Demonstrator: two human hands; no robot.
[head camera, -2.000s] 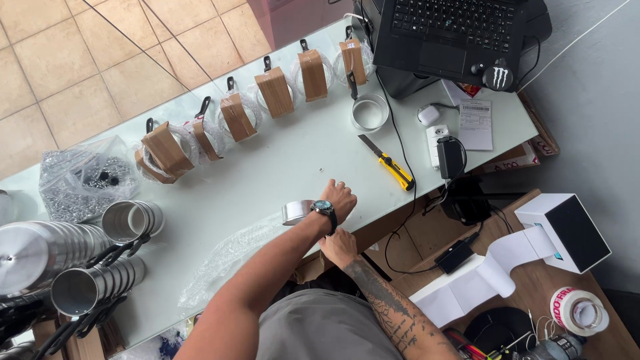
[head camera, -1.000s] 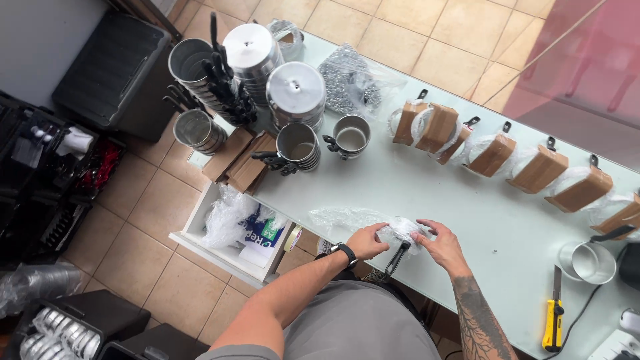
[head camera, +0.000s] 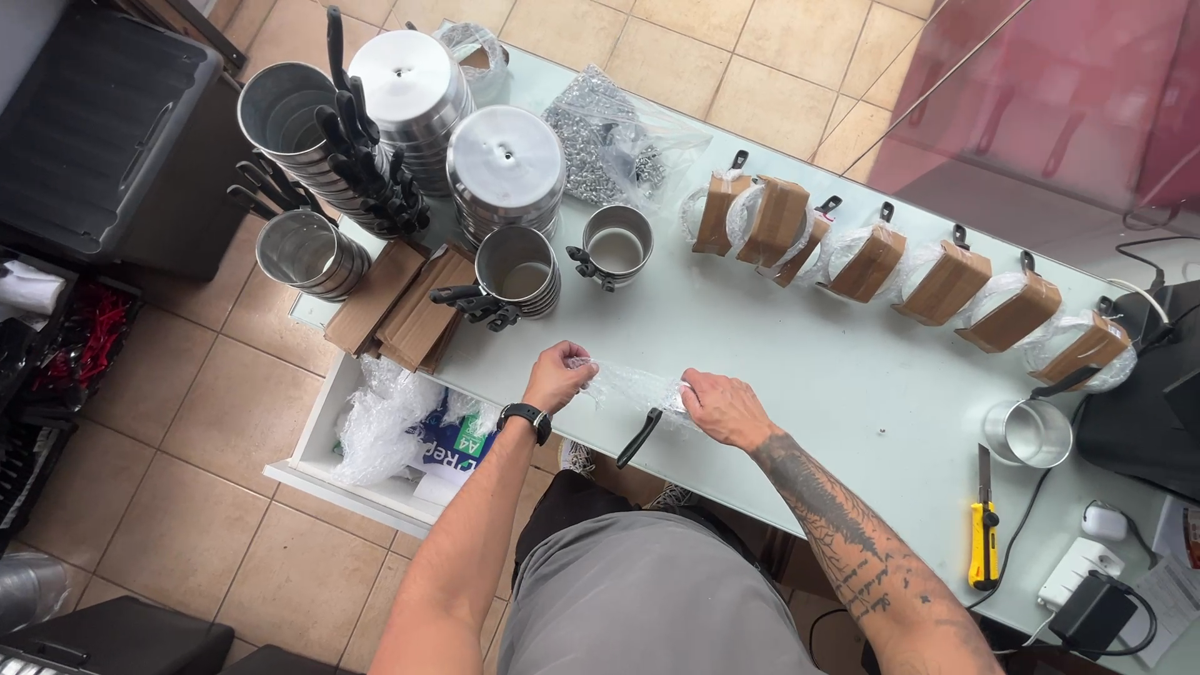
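Observation:
My left hand (head camera: 560, 377), with a black watch on the wrist, pinches the left end of a strip of bubble wrap (head camera: 628, 382). At the strip's right end my right hand (head camera: 724, 407) grips a small metal pot that is mostly hidden by the wrap and my fingers. The pot's black handle (head camera: 639, 438) points down toward the table's front edge. Beyond my hands a metal pot (head camera: 617, 246) with black handles stands upright, beside a stack of pots (head camera: 517, 272). Several wrapped pots with cardboard sleeves (head camera: 867, 265) form a row along the far side.
Tall stacks of metal pots (head camera: 506, 169) and flat cardboard pieces (head camera: 412, 309) stand at the left. Below them an open drawer (head camera: 319, 469) holds bubble wrap. At the right lie a yellow utility knife (head camera: 984, 544), its blade out, a metal pot (head camera: 1027, 433) and a white power adapter (head camera: 1078, 570).
My left hand has moved left, away from my right hand, and the bubble wrap is now stretched between them. Two seconds ago both hands were close together. The view has swung left.

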